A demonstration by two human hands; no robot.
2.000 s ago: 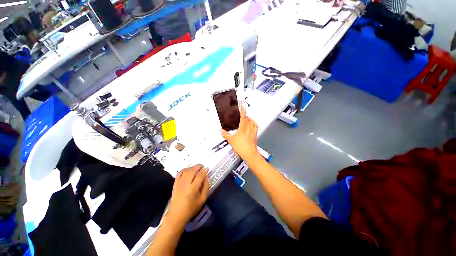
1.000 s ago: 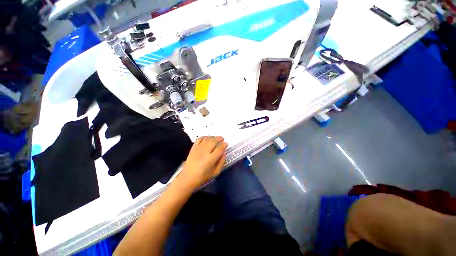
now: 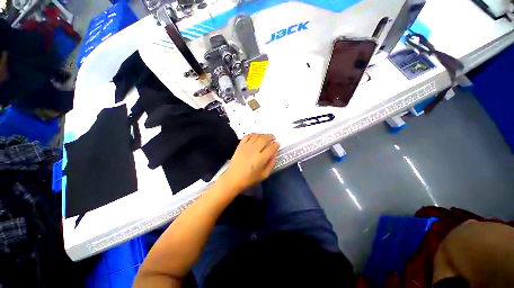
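Observation:
My left hand (image 3: 255, 160) rests on the table's front edge, fingers bent and close together, beside the right edge of a black fabric piece (image 3: 189, 143). Whether anything is under the fingers is hidden. The fabric lies bunched at the needle area (image 3: 217, 108) of the white JACK sewing machine (image 3: 293, 62). A flat black cut panel (image 3: 104, 163) lies to the left, with a narrow black strip (image 3: 136, 132) between them. My right hand is out of the picture; only part of the right arm shows at the lower right.
A smartphone (image 3: 347, 72) leans against the machine. Dark thread snips (image 3: 314, 120) lie in front of it. A control panel (image 3: 414, 63) and a dark strap (image 3: 448, 62) are at the right. Dark red garments (image 3: 465, 215) and a blue bin (image 3: 400, 239) are at the lower right.
My right hand has left the phone and gone out of view to the right. The phone now leans against the machine. My left hand stays at the table edge while the view has shifted.

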